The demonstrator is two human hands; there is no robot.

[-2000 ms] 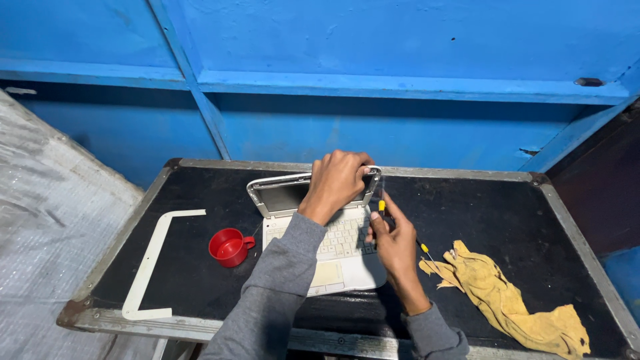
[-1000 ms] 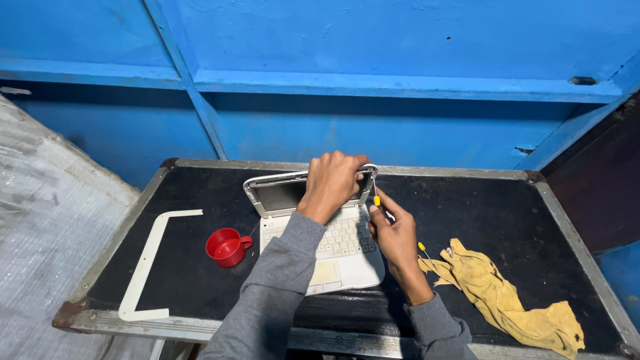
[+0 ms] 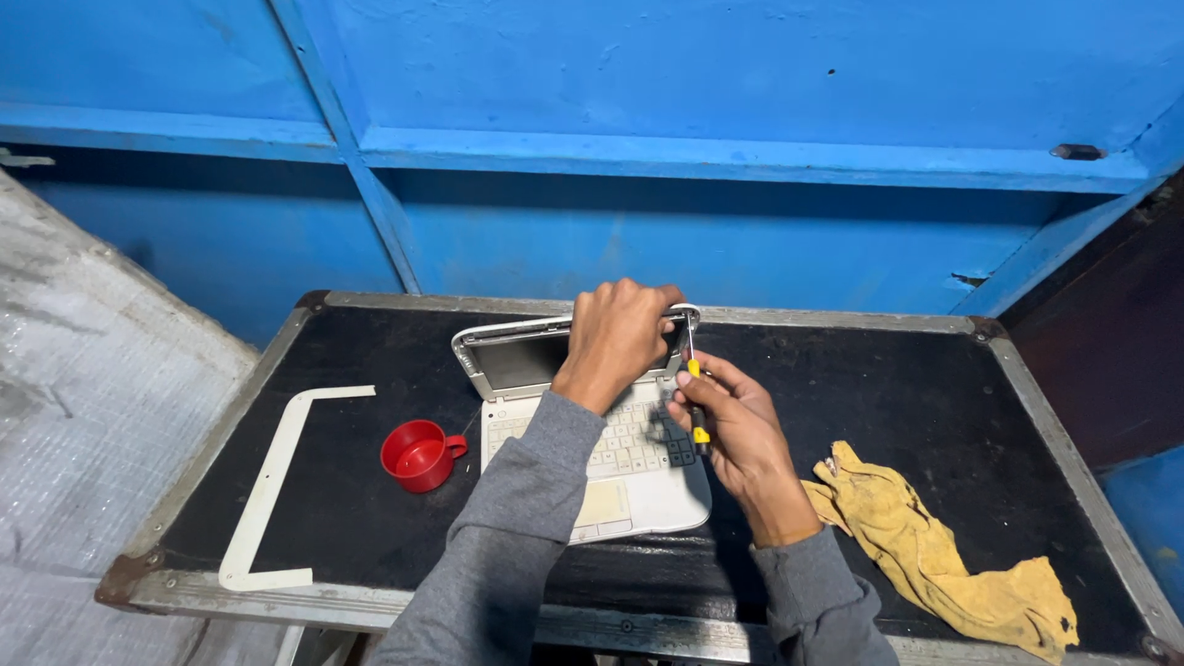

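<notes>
A small white laptop [image 3: 680, 499] lies open on the black table, its screen [image 3: 518, 359] showing without the front bezel. My left hand [image 3: 618, 338] grips the top edge of the lid near its right corner, fingers over the edge. In my right hand [image 3: 735, 416] is a screwdriver [image 3: 700, 425] with a yellow and black handle; its shaft points up at the lid's right corner. Whether the tip touches a screw cannot be told. A white plastic bezel piece [image 3: 268, 476] lies at the left, and a red plastic cup [image 3: 418, 455] stands between it and the laptop.
A crumpled yellow cloth [image 3: 925, 546] lies at the right of the table. The black tabletop has a metal rim [image 3: 647, 629]. Behind it rises a blue panelled wall [image 3: 694, 240]; silvery sheeting [image 3: 111, 398] is at the left.
</notes>
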